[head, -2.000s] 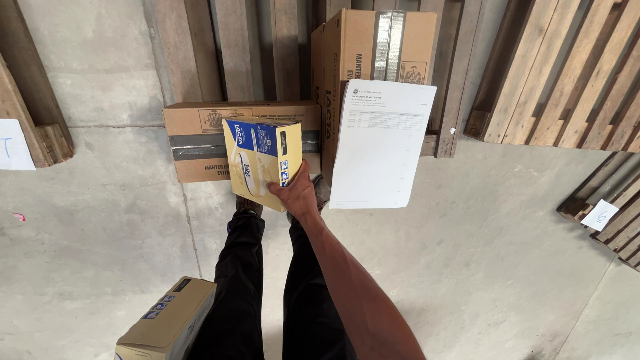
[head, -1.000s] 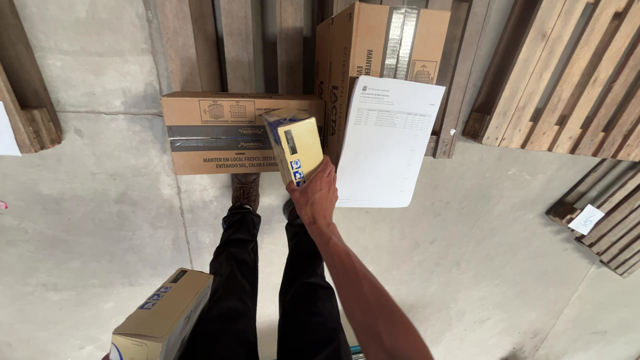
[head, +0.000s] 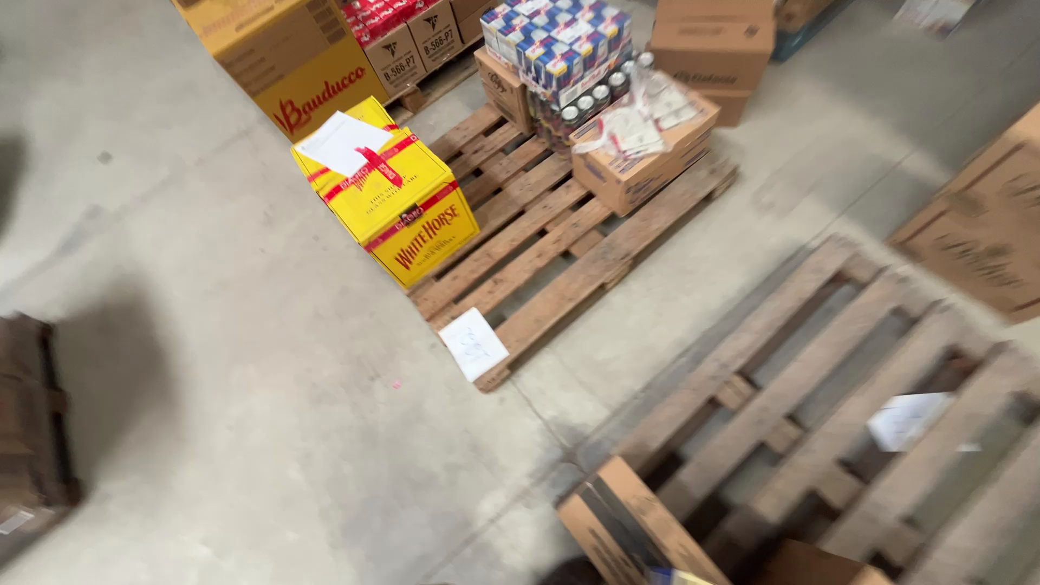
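Neither of my hands shows in the head view now. At the bottom edge, a brown cardboard box with dark tape (head: pixel 621 520) lies against the end of a grey-brown wooden pallet (head: pixel 723 390). A small piece of a blue and yellow package (head: pixel 678 577) shows at that box's lower edge; whether a hand holds it is out of sight. Part of another brown box (head: pixel 821 565) is beside it. The picture is blurred by motion.
A second wooden pallet (head: pixel 528 236) bears a yellow White Horse carton (head: pixel 390 191), packs of cans (head: pixel 561 45) and a brown carton (head: pixel 642 166). A yellow Bauducco carton (head: pixel 284 73) stands behind. Concrete floor (head: pixel 268 390) lies left; a large brown carton (head: pixel 983 219) is at right.
The view has swung strongly toward another pallet. My right hand, holding the yellow and blue package in both earlier frames, has left the view.
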